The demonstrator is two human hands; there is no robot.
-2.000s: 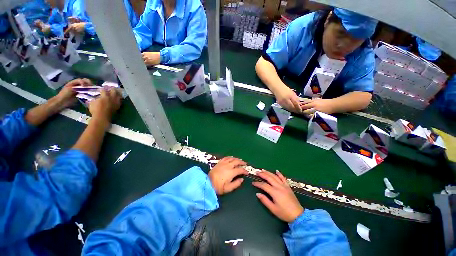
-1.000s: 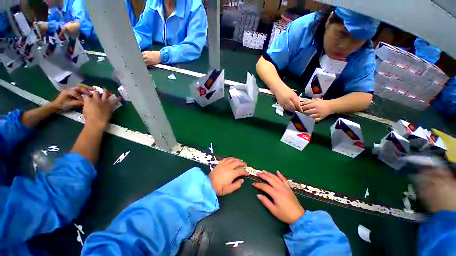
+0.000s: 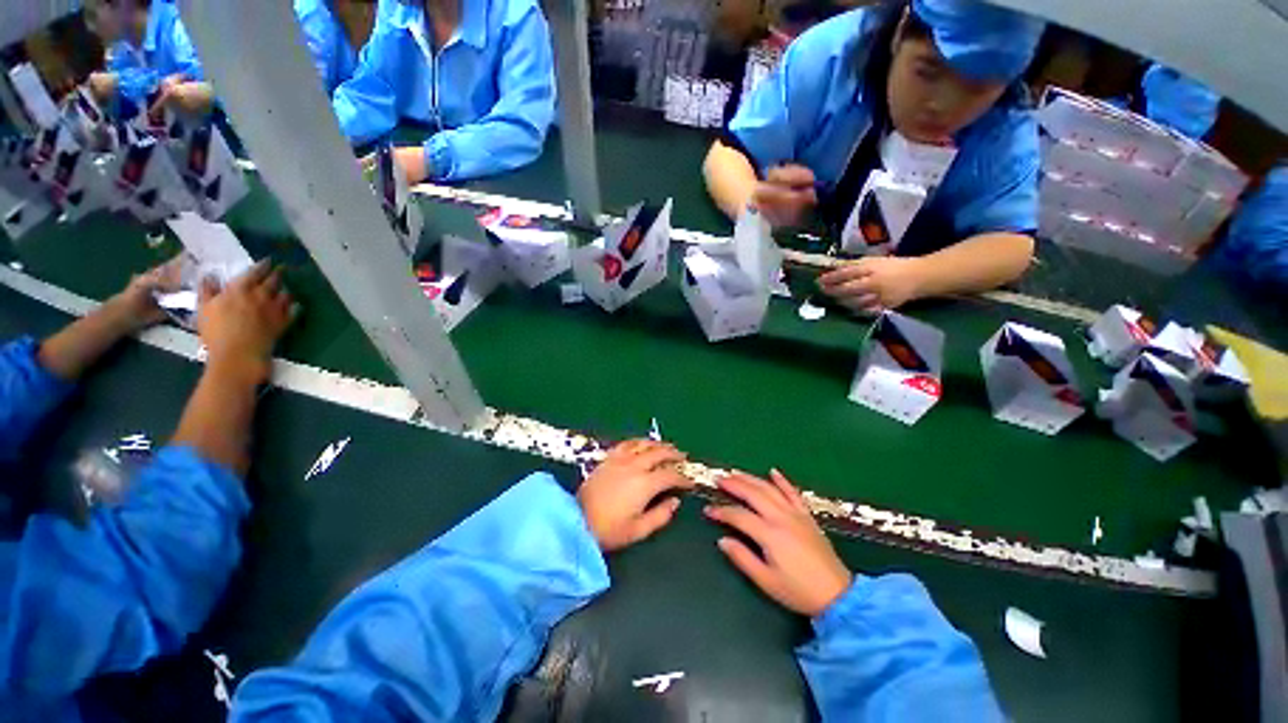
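Note:
My left hand rests on the chipped white edge rail, holding nothing, fingers slightly spread. My right hand rests on the rail just to its right, empty, fingers apart. Beyond the rail, white product boxes stand on the green conveyor belt: one with its lid up, one with a dark blue panel to its left, and two closer right of centre, one beside another.
A slanting metal post rises left of my hands. A neighbour's hands hold a white box at the left. A person sits across the belt. White scraps lie on the dark bench. A grey device is at the right edge.
Boxes on the belt have moved right. The large box near the right has gone from its place, and the arm at the right edge has left view. My hands stay on the rail.

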